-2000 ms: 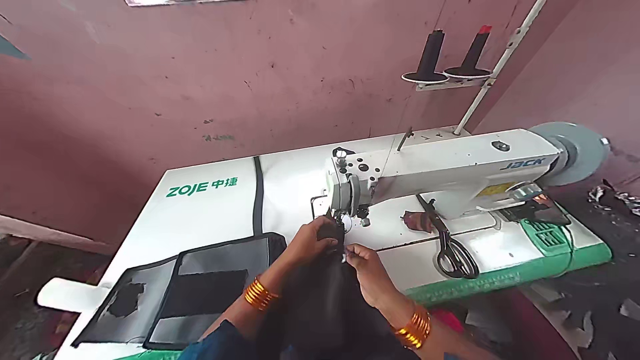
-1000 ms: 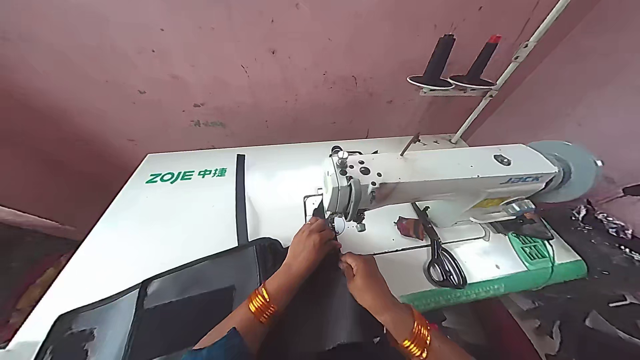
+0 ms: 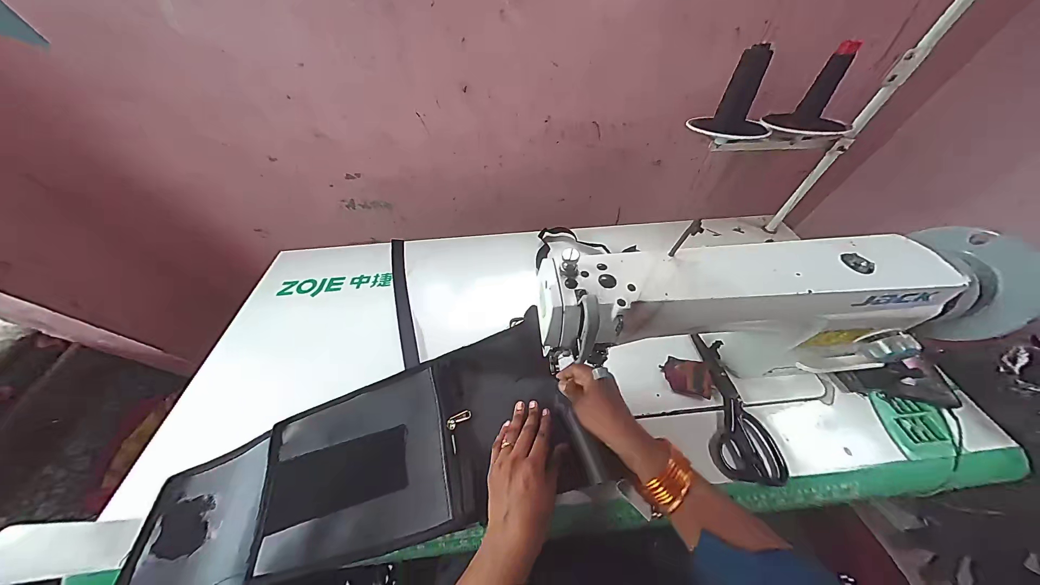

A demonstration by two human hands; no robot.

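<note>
Black sheet material with clear pockets and bound edges (image 3: pixel 357 471) lies across the left part of the table, its right end under the head of the white sewing machine (image 3: pixel 731 292). My left hand (image 3: pixel 522 463) rests flat on the black part, fingers spread, right of a small metal zip pull (image 3: pixel 459 420). Just below the needle area, my right hand (image 3: pixel 597 406) has its fingers curled on the material's right edge, pinching it. The needle and presser foot are mostly hidden.
Black-handled scissors (image 3: pixel 743 439) and a small dark red scrap (image 3: pixel 687 378) lie right of my right hand. A black strip (image 3: pixel 405 309) crosses the table (image 3: pixel 333 341). Two thread cones (image 3: pixel 743 89) stand on a rack behind, against the pink wall. The handwheel is at far right.
My left hand has moved from beside the needle area down onto the material and lies flat. The material now spreads out left of the machine head. My right hand has moved up toward the needle area.
</note>
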